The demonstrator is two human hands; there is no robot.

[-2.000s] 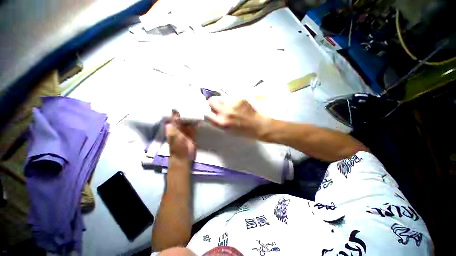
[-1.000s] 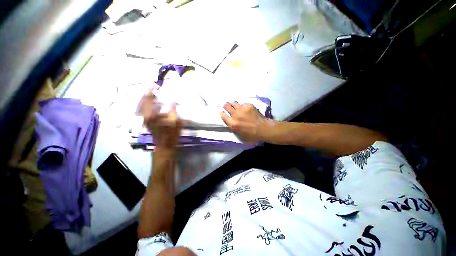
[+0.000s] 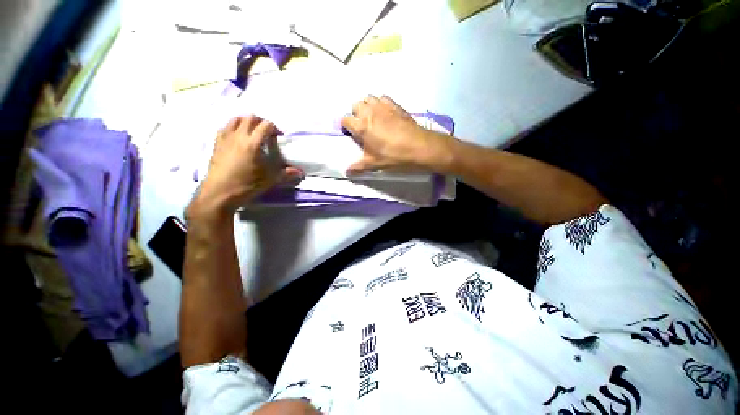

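White panels with purple edges (image 3: 320, 154) lie as a layered stack near the table's front edge. My left hand (image 3: 243, 162) is on the left part of the stack, fingers curled over the top white panel. My right hand (image 3: 388, 138) is on its right part, thumb and fingers spread over the same panel's edges. Both hands seem to pinch the panel; the fingertips are partly hidden. Purple cloth shows under the panels (image 3: 324, 197) and at the right end.
Purple cut pieces (image 3: 93, 178) hang in a pile at left. A black smartphone (image 3: 169, 243) lies partly behind my left forearm. A twisted purple scrap (image 3: 264, 57) and a white sheet (image 3: 345, 28) lie beyond the stack. An iron (image 3: 588, 44) stands at the upper right.
The view has shifted, so the table things sit higher in the picture. My left hand has moved from blurred motion to rest on the stack; my right hand stays on its right part.
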